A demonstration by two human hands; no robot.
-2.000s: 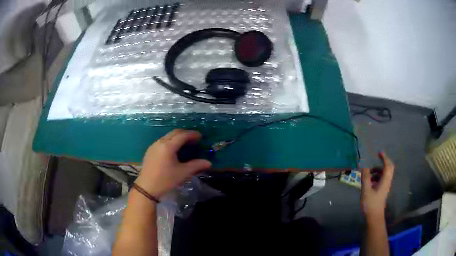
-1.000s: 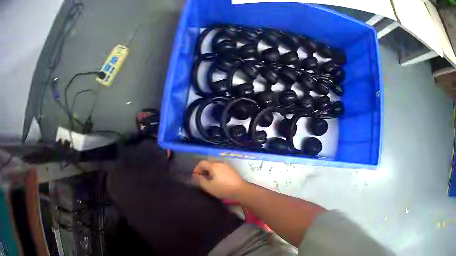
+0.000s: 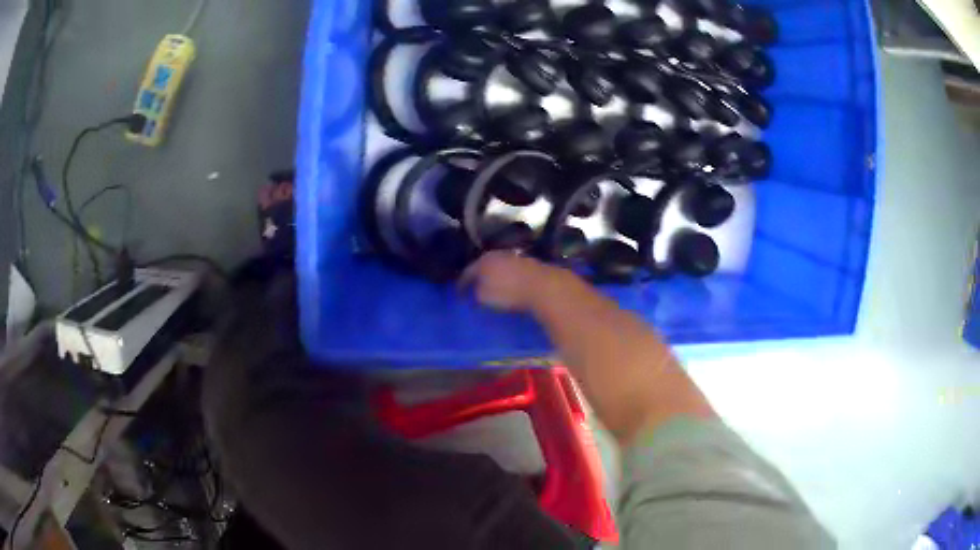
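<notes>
A blue plastic crate (image 3: 403, 328) holds rows of black headsets (image 3: 575, 129) on a white layer. My right hand (image 3: 510, 281) is inside the crate at its near side, slightly blurred, at the lower edge of the nearest row. Its fingers are at or against the ear cushion of a headset (image 3: 516, 172); whether they grip it I cannot tell, as the fingertips are partly hidden. My left hand is not in view.
A red plastic stool (image 3: 564, 462) stands below the crate's near wall. A yellow power strip (image 3: 161, 91) with a black cable lies on the grey floor. A white box-like device (image 3: 124, 322) and dark equipment are at the left.
The view has turned from the green bench to the crate and come closer. My right hand has moved from outside the crate's near wall to inside it, at the headsets. My left hand has left the view.
</notes>
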